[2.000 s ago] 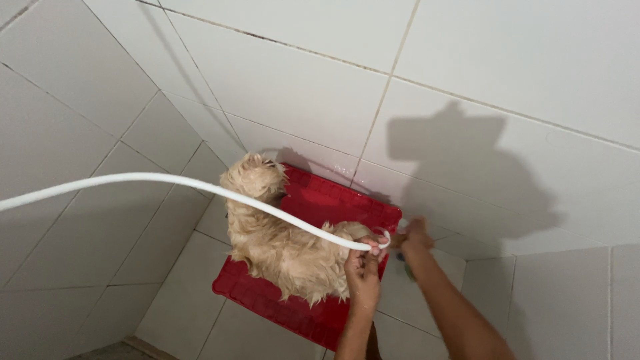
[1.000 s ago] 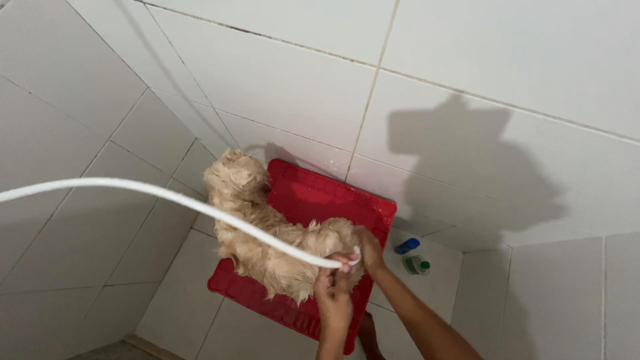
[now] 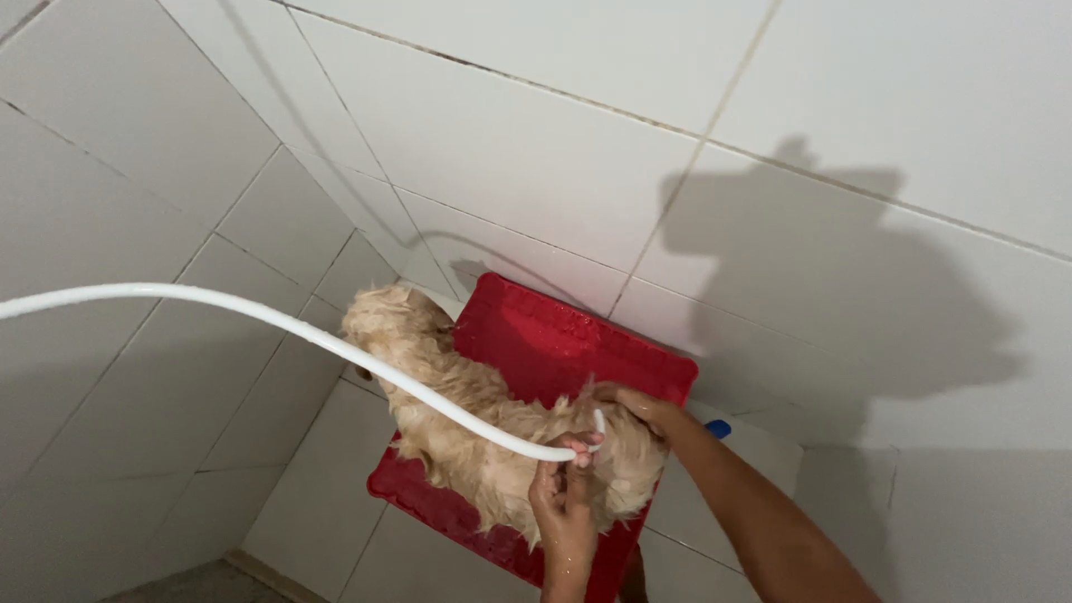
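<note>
A wet, cream-coloured long-haired dog (image 3: 477, 419) stands on a red plastic tray or mat (image 3: 536, 347), its head toward the upper left. My left hand (image 3: 569, 494) grips a white flexible hose (image 3: 352, 356) near its end, over the dog's rear back. From there the hose arcs out of view at the left edge. Its tip curls upward just beyond my fingers; whether water runs from it I cannot tell. My right hand (image 3: 636, 406) rests on the fur of the dog's rump, with its fingers partly hidden in the coat and nothing seen held.
Pale tiled walls (image 3: 519, 126) meet in a corner behind the dog, and a light tiled floor (image 3: 444, 553) lies around the red tray. A blue object (image 3: 718, 429) is on the floor just beyond my right forearm. Part of a foot or leg shows below the tray.
My right hand, out to the right of the dog two seconds ago, is now on its rump. The green-capped bottle seen one second ago is no longer in sight, with my forearm near that place.
</note>
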